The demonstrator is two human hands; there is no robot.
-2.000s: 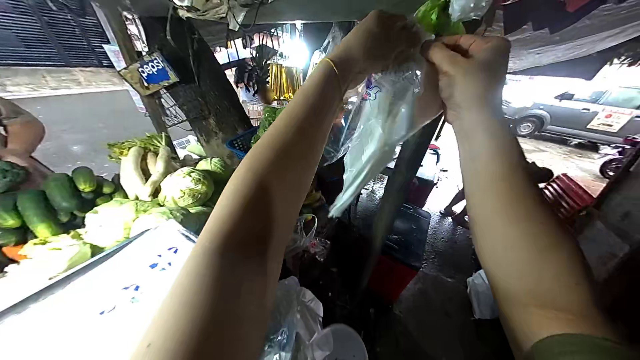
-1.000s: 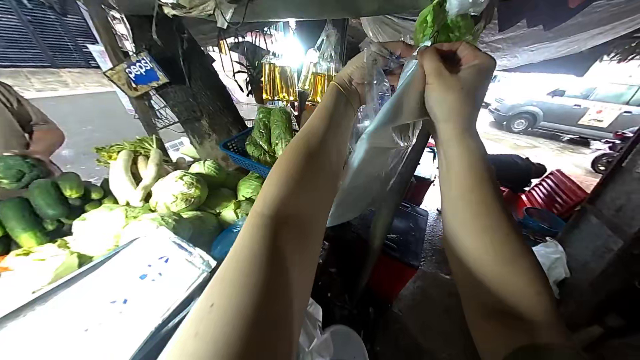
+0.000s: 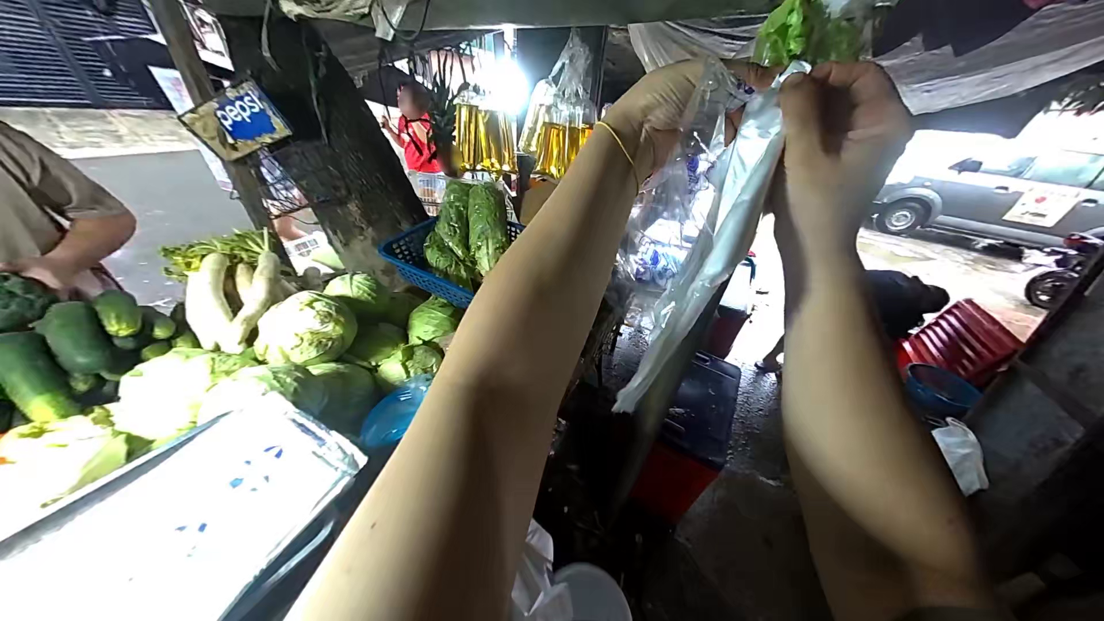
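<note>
Both my hands are raised at the upper middle right. My left hand (image 3: pixel 668 112), with a yellow rubber band round its wrist, is at a bunch of clear plastic bags (image 3: pixel 681 185); its fingers are partly hidden behind the plastic, so its hold cannot be told. My right hand (image 3: pixel 841 129) pinches the top edge of a long whitish plastic bag (image 3: pixel 724 233), which hangs down slantwise between my forearms. Leafy greens in clear plastic (image 3: pixel 798 34) hang just behind and above my fingers.
Cabbages (image 3: pixel 306 328), white radishes (image 3: pixel 226 302) and green gourds (image 3: pixel 78 336) lie at left behind a white foam box lid (image 3: pixel 198 500). A blue basket (image 3: pixel 423 267) holds wrapped vegetables. A dark-lidded red cooler (image 3: pixel 690 431) stands below. A person (image 3: pixel 52 198) stands far left.
The whitish bag, spread wider a second ago, now hangs as a narrower strip. A person in red has come into view at the back. The view has shifted somewhat.
</note>
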